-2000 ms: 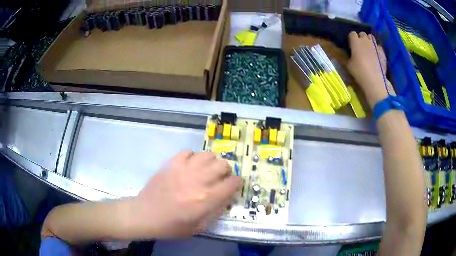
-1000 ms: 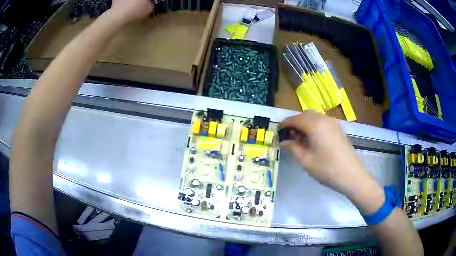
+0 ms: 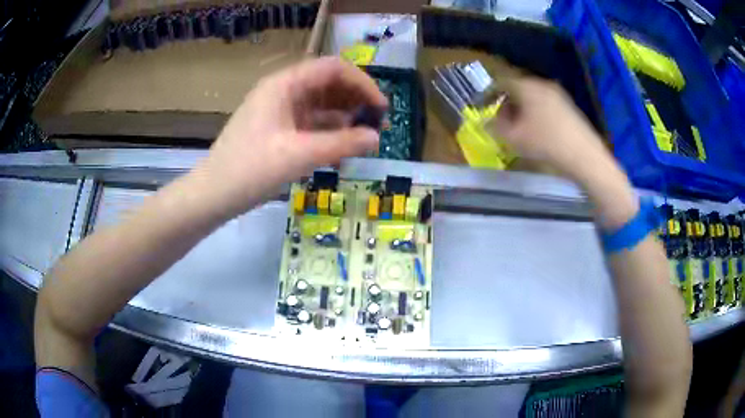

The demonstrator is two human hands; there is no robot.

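The cream circuit board panel (image 3: 358, 265), two halves side by side, lies between the metal rails. A small black upright part (image 3: 426, 207) stands at the top right edge of its right half. My left hand (image 3: 302, 118) is above the far rail, slightly blurred, and holds a dark capacitor (image 3: 369, 117) between thumb and fingers. My right hand (image 3: 543, 126) is blurred, with its fingertips at the fanned pile of silver plates with yellow ends (image 3: 480, 139). Whether it grips a plate cannot be told.
Behind the far rail (image 3: 482, 175) are a carton (image 3: 163, 98) with a row of dark parts, a black tray of dark-green parts (image 3: 402, 106), a second carton (image 3: 445, 151) and a blue crate (image 3: 645, 155). More populated boards (image 3: 694, 269) stand at the right.
My left hand has come back from the left carton with a dark capacitor. My right hand has left the board and moved up to the plates; a black part now stands at the board's edge.
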